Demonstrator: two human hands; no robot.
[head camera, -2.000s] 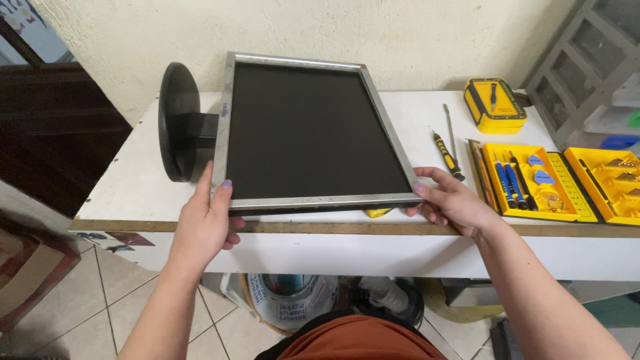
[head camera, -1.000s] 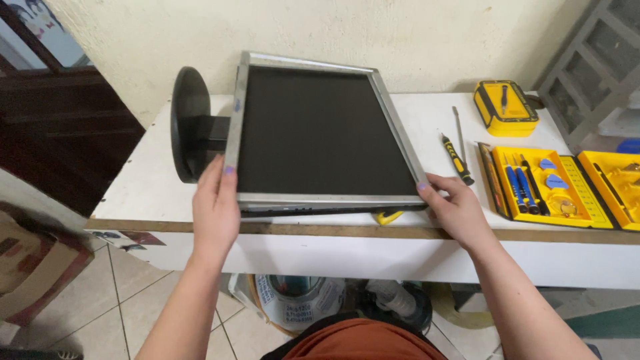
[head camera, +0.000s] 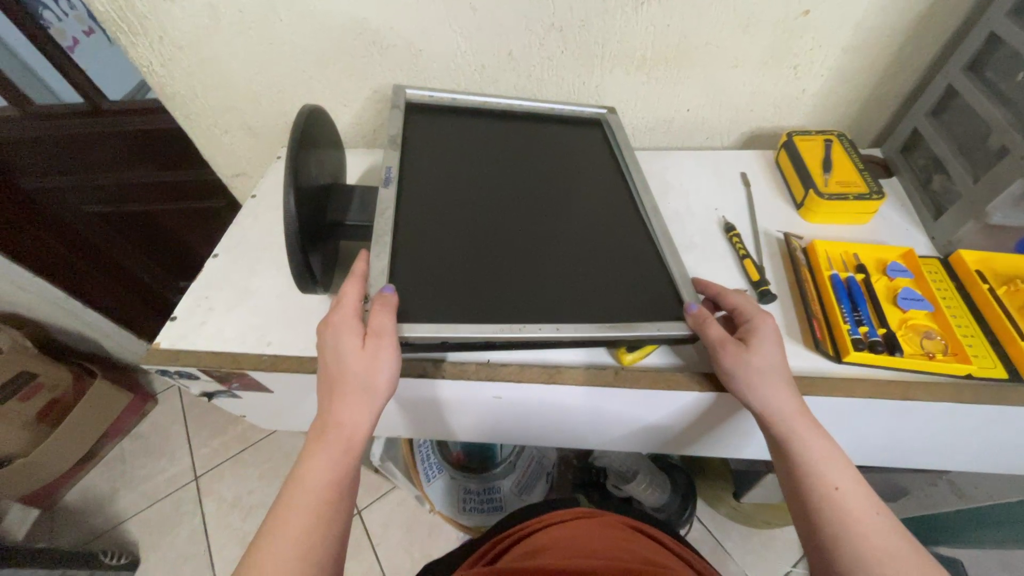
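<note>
A flat-panel monitor (head camera: 536, 216) with a silver bezel lies screen up on the white table, its black round stand base (head camera: 312, 200) upright at the left. My left hand (head camera: 360, 344) grips the bezel's near left corner, thumb on top. The near right corner is in my right hand (head camera: 736, 340), thumb on the bezel, fingers at the side and partly hidden. Part of a yellow object (head camera: 636, 354) shows under the monitor's near edge. Right of the monitor lie a black-and-yellow screwdriver (head camera: 748, 262) and a thin metal tool (head camera: 753, 220).
An open yellow tool case (head camera: 880, 308) holds blue-handled tools, a black tool and blue picks at the right. Behind it stands a yellow precision tool box (head camera: 830, 176). A wall bounds the table (head camera: 240, 296) at the back, and grey drawers (head camera: 960, 112) stand at the far right.
</note>
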